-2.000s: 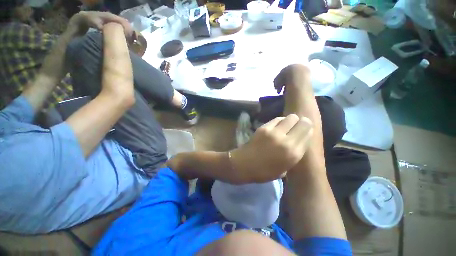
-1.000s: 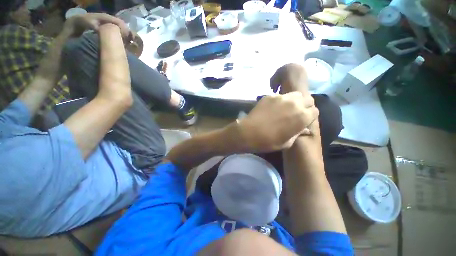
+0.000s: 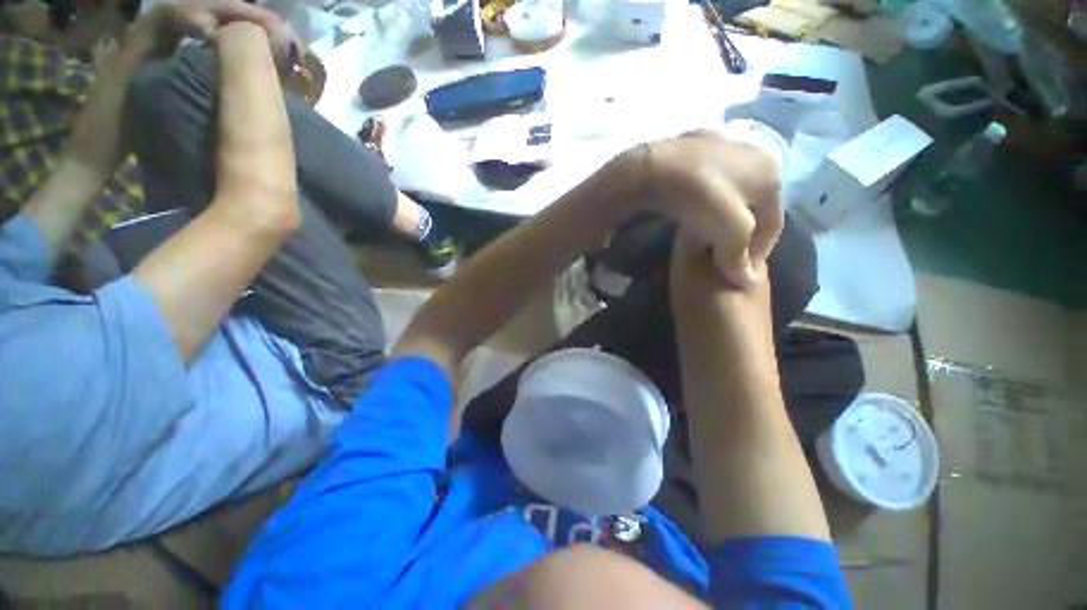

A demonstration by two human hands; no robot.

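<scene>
My left hand [image 3: 715,197], bare, is bent over my right wrist, with its fingertips pressed on the skin at the top of my right forearm [image 3: 733,369]. No tool shows in it. My right hand is hidden behind my left hand. A round whitish translucent tub [image 3: 584,435] rests on my lap against my blue shirt. A second round white tub [image 3: 880,453] with small marks on top stands on cardboard to the right of my leg.
A low white table [image 3: 620,113] ahead bears a dark blue case [image 3: 485,93], a brown disc [image 3: 387,86], a black curved item [image 3: 509,174] and a white carton [image 3: 864,173]. A person in light blue [image 3: 95,405] sits close at left. A clear bottle [image 3: 960,167] is beyond the table.
My left hand has moved up and forward along my right forearm to the wrist and now covers my right hand. The lap tub shows more fully than two seconds ago.
</scene>
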